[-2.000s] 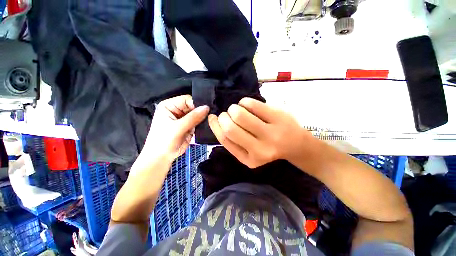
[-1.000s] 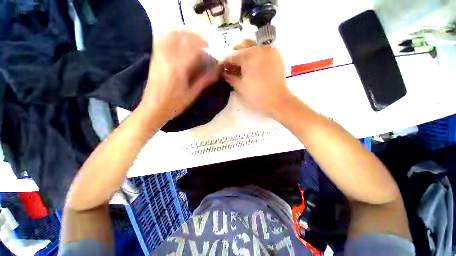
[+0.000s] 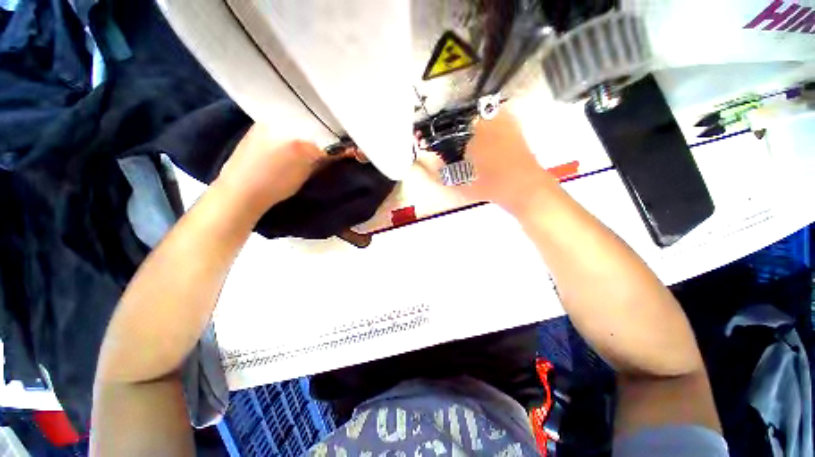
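A black garment (image 3: 54, 223) hangs in a large heap at the left, and a dark part of it (image 3: 331, 201) lies on the machine bed. A grey-blue strip (image 3: 147, 201) shows along the garment. My left hand (image 3: 273, 170) is at the dark cloth left of the white machine head (image 3: 331, 54), its fingertips closed on the cloth's upper edge. My right hand (image 3: 502, 165) is right of the needle area, partly behind the foot parts and small ridged cylinder (image 3: 458, 173); its fingertips are hidden and I cannot tell what they hold.
A large ridged knob (image 3: 597, 55) is at the upper right. A black smartphone (image 3: 651, 161) lies below it, with green-handled snips (image 3: 737, 116) farther right. Red tape (image 3: 403, 215) and a brown tab (image 3: 356, 238) mark the bed's seam. Blue crates (image 3: 273, 419) stand below the table.
The view has shifted, and the machine head now fills the top. My hands have moved from in front of me up to the needle area with the dark cloth, then apart.
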